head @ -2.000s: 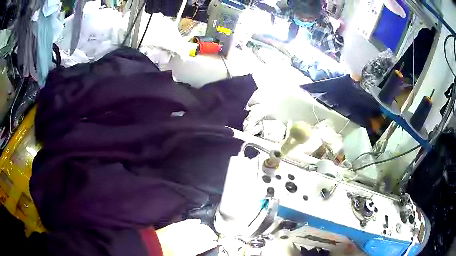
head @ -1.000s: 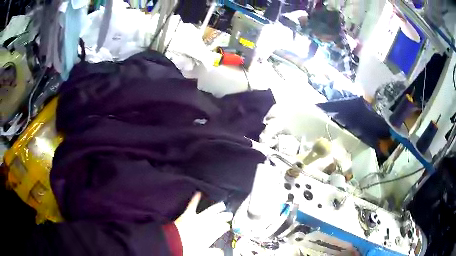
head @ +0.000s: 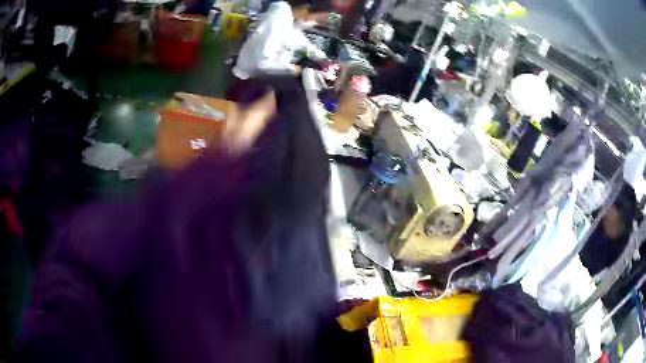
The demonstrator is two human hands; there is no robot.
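A dark navy-purple garment (head: 283, 234) is raised and blurred in front of me, filling the lower left and centre. A blurred hand, which looks like my left hand (head: 249, 122), grips its upper end. The fingers' exact hold is unclear. More dark cloth (head: 520, 326) lies at the lower right beside the yellow taped bundle (head: 425, 326). My right hand is not in view.
A beige machine (head: 432, 213) with a round vented end stands right of the raised garment. An orange box (head: 188, 135) is on the green floor at left. Pale strips (head: 545, 205) hang at right. A person in white (head: 269, 42) is at the back.
The view has swung left, away from the white sewing machine. The hand has left the needle area, and a garment is now held up in front of me.
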